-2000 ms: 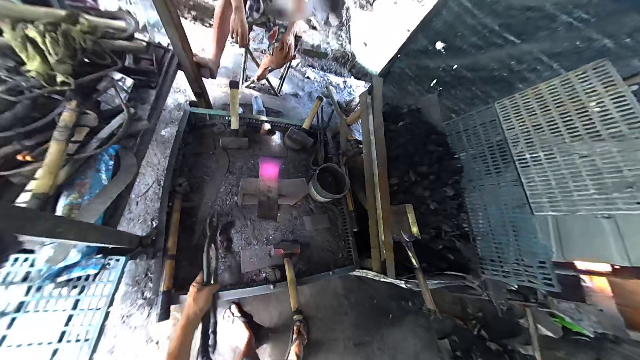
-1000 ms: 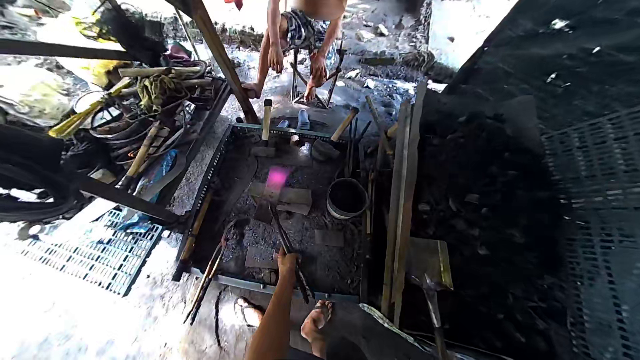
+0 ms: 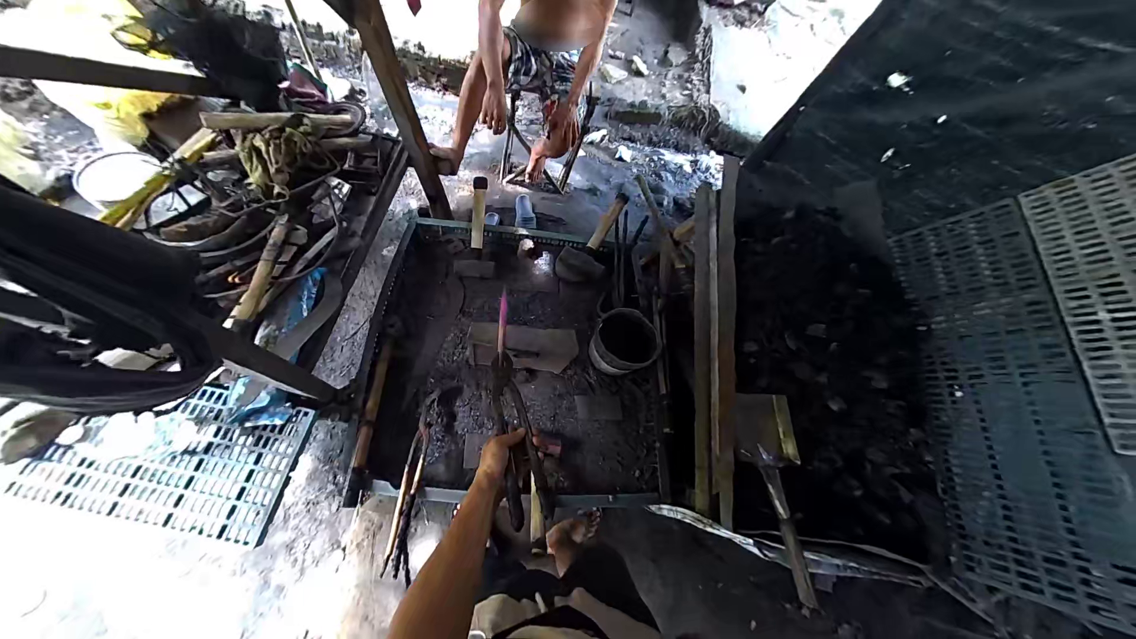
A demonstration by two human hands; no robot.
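Note:
My left hand [image 3: 500, 454] is closed around the handles of dark metal tongs [image 3: 503, 390], at the near side of a low framed work bed. Their jaws meet the lower end of a narrow metal workpiece [image 3: 503, 321], which glows pink at its far tip and stands over a flat metal block [image 3: 546, 348]. Just right of my left hand lies a hammer, its head [image 3: 548, 445] partly behind the tongs and its pale wooden handle [image 3: 537, 519] pointing toward me. My right hand is out of view.
A round container [image 3: 624, 342] stands right of the block. Two hammers [image 3: 475, 268] [image 3: 580, 264] lie at the far side. Other tongs [image 3: 408, 497] lean over the near left edge. Beyond the bed sits another person [image 3: 532, 98]. A shovel [image 3: 785, 524] rests by dark charcoal at right.
My left hand has gone from the tongs at the left to tongs in the middle, now on the workpiece. The glowing part showed broad before and now looks narrow. The view has shifted.

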